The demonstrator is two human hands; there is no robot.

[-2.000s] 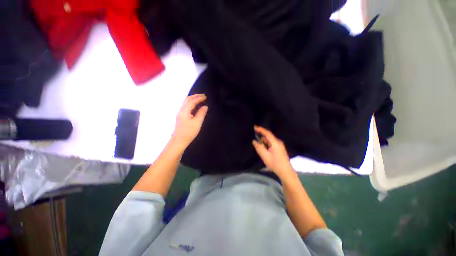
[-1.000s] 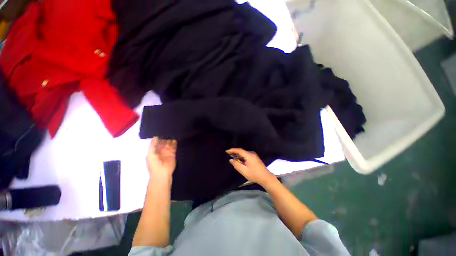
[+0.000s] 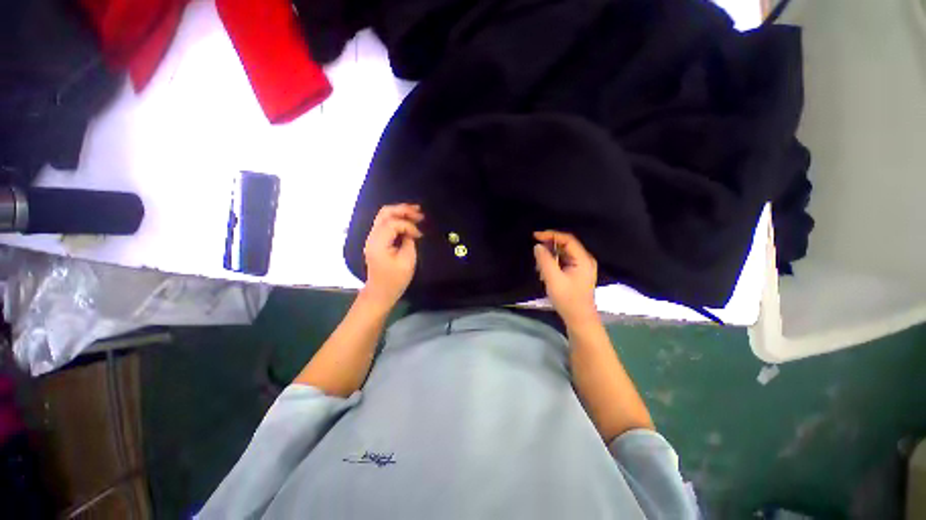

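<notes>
A large black garment (image 3: 528,163) lies over the front of the white-topped table. Two small gold buttons (image 3: 457,245) show on it between my hands. My left hand (image 3: 392,249) is on the garment's left part, fingers curled with the fingertips on the cloth; whether it pinches fabric I cannot tell. My right hand (image 3: 567,270) is right of the buttons, thumb and fingers closed around small thread snips (image 3: 553,247), of which only a little shows.
A red garment (image 3: 272,66) and dark garments (image 3: 51,81) lie at upper left. A smartphone (image 3: 252,223) and a black flask (image 3: 86,211) are on the table (image 3: 183,142). A white bin (image 3: 863,203) stands at right. Clear plastic (image 3: 71,305) hangs below left.
The view has shifted back from the left-tilted view. The sleeve end by my left hand no longer shows there, and two buttons are now visible. My left hand has turned over, fingers curled towards the cloth.
</notes>
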